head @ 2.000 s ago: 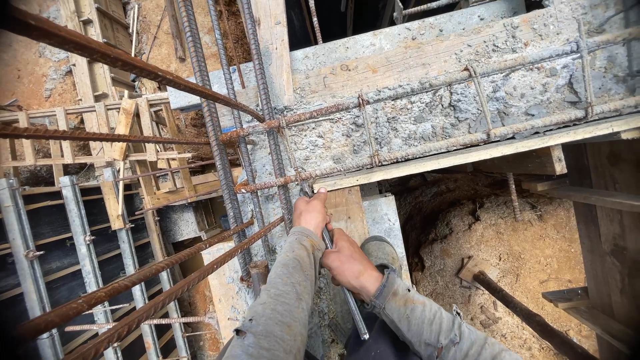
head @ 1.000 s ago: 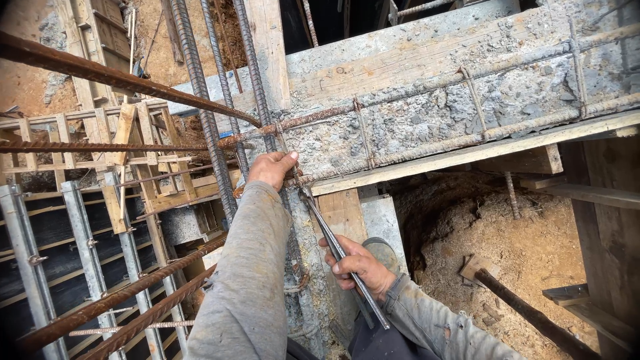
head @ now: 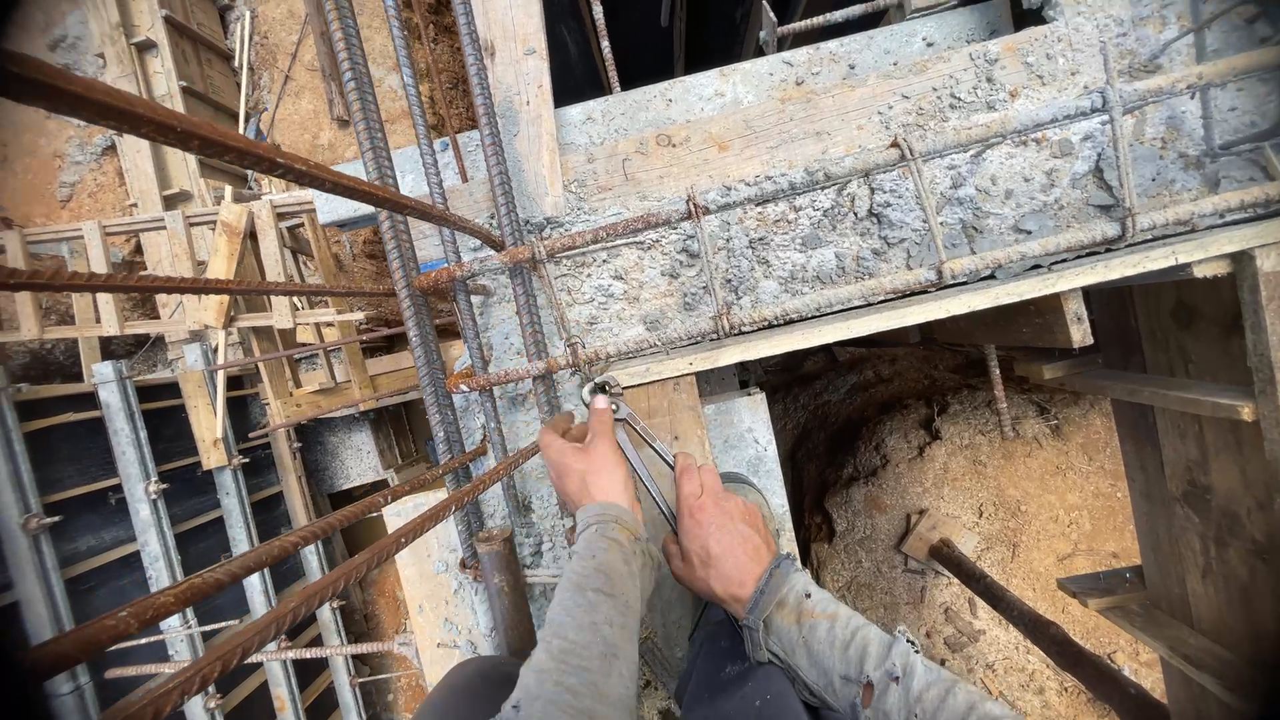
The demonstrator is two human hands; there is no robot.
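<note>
My right hand [head: 725, 530] grips the handles of metal end-cutting nippers [head: 640, 450], which point up and left, handles slightly apart. At the nippers' head is my left hand [head: 592, 455], its thumb against the jaws; whether its fingers hold wire is hidden. The head is close to the lower horizontal rebar [head: 640, 345], where a stirrup with tie wire [head: 575, 352] meets it. Just left of this spot, a thick upright rebar [head: 510, 200] crosses the horizontal bars. The upper rusty rebar [head: 610, 232] runs parallel along the rough concrete [head: 820, 250].
Long rusty bars [head: 250, 145] jut in from the left, two more [head: 330, 580] below them. A short pipe [head: 505, 590] stands by my left sleeve. Beyond a wooden form edge [head: 950, 300], a dirt pit [head: 980, 480] drops at the right. Timber framing and metal channels [head: 150, 500] lie left.
My left hand has come down from the upright bar to the nippers' head. The nippers' handles, seen closer together one second ago, are now apart, and my right hand sits higher on them.
</note>
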